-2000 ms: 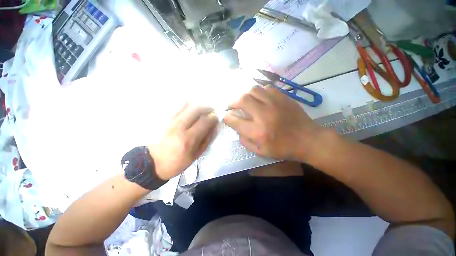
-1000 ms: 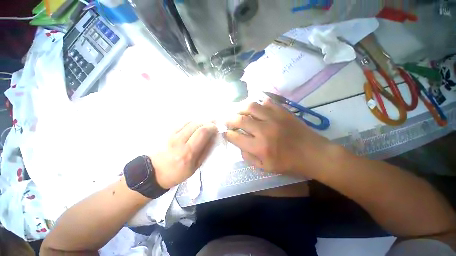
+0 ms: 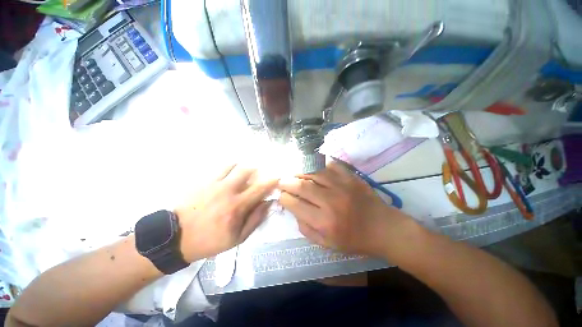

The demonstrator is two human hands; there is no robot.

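White printed fabric (image 3: 147, 159) lies under and left of the hands, mostly lost in glare. My left hand (image 3: 226, 207) rests on it with bent fingers, just in front of the needle area. My right hand (image 3: 332, 207) is close beside it, its fingers pinching the fabric's edge near the left fingertips. The sewing machine (image 3: 408, 64), white with a blue stripe, stands right behind the hands. The presser foot and needle are hidden by glare. Blue thread snips (image 3: 386, 193) lie behind my right hand, partly covered by it.
A calculator (image 3: 111, 70) stands at the back left. Orange-red handled shears (image 3: 469, 182) lie on the right, beside a green and blue tool. A ruler tape (image 3: 287, 258) runs along the table's front edge. Paper with a pink-purple strip (image 3: 383, 156) lies behind the snips.
The view has tilted up, so more of the machine head shows and the hands sit lower. My left hand's fingers are more spread. Both hands stay at the fabric near the needle.
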